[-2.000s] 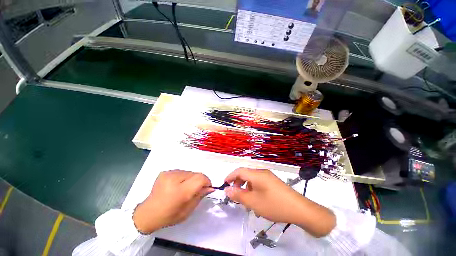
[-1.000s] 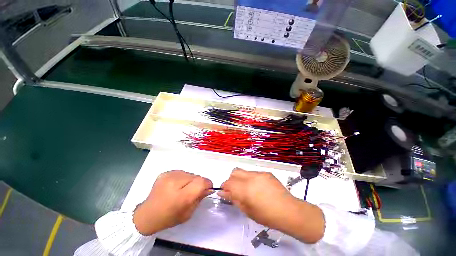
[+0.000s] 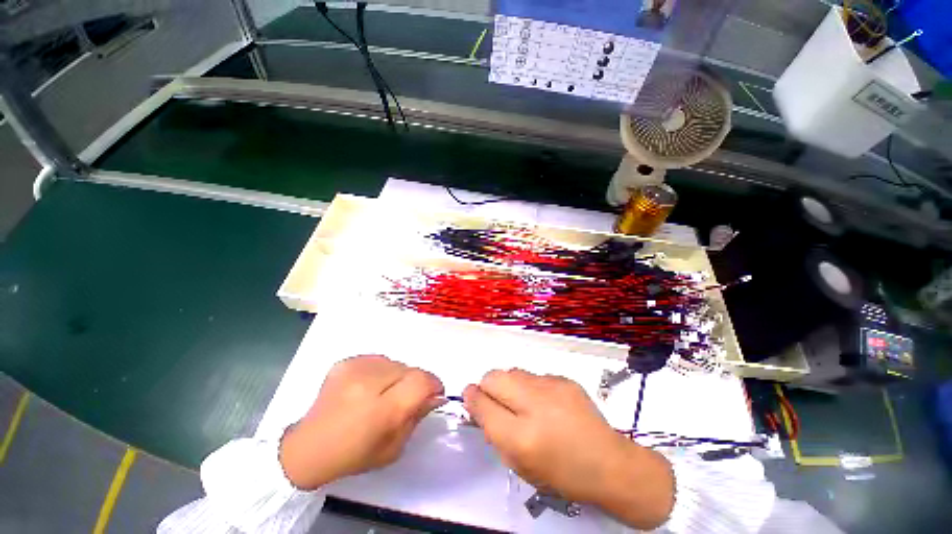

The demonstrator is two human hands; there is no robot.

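My left hand (image 3: pixel 363 419) and my right hand (image 3: pixel 553 433) are close together over the white work sheet (image 3: pixel 418 475). Both pinch a short dark wire harness (image 3: pixel 453 398), which shows only in the small gap between my fingertips. Dark leads (image 3: pixel 689 439) extend right from behind my right wrist to a small white connector (image 3: pixel 774 446). A black round-headed part (image 3: pixel 648 358) with a cable lies at the tray's front edge. Small metallic parts (image 3: pixel 550 505) lie under and beside my right forearm, partly hidden.
A cream parts tray (image 3: pixel 303 273) holds red and black leads (image 3: pixel 470 295). Behind it stand a beige fan (image 3: pixel 676 120) and an amber can (image 3: pixel 645 211). Black tape rolls (image 3: pixel 778 276) and a dispenser (image 3: pixel 885 353) are right. A white bin (image 3: pixel 848 89) is at upper right.
My right hand has turned and lowered slightly, its fingers now closed together. Dark leads with a white connector now show right of my right wrist. My left hand is nearly unchanged.
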